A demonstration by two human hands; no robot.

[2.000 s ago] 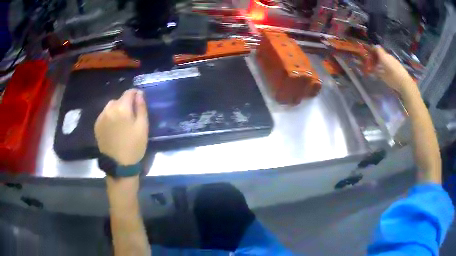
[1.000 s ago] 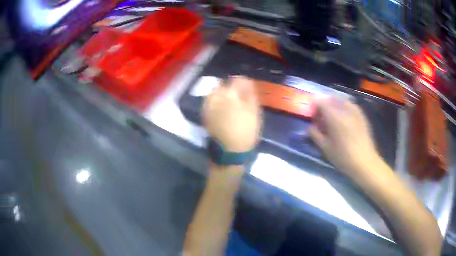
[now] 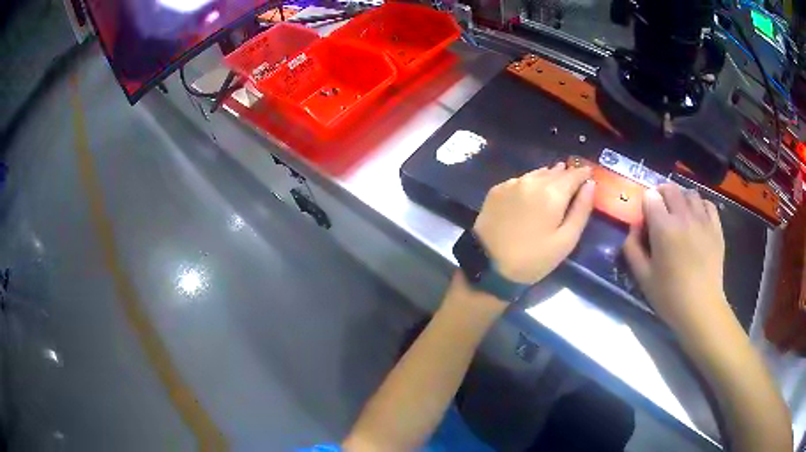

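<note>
An orange-brown carrier plate [image 3: 619, 196] lies on the black base block [image 3: 504, 115], just in front of a short silver-white locating strip [image 3: 629, 164]. My left hand [image 3: 535, 216] holds the plate's left end with thumb and fingers. My right hand [image 3: 680, 243] holds its right end. The middle of the plate shows between my hands, with a small stud or hole on it. Both plate ends are partly hidden by my fingers. I cannot see a small part in my fingertips.
Red bins [image 3: 327, 84] with small dark parts stand left of the block. A black machine head [image 3: 667, 62] hangs above the block's rear. Orange-brown guide plates [image 3: 557, 86] line the rear edge. Stacked plates [image 3: 786, 291] stand at right. A monitor [image 3: 168, 40] is upper left.
My right hand has come from the rails at right to the block, where both hands now hold an orange-brown plate. The view has turned left, showing the bins and floor.
</note>
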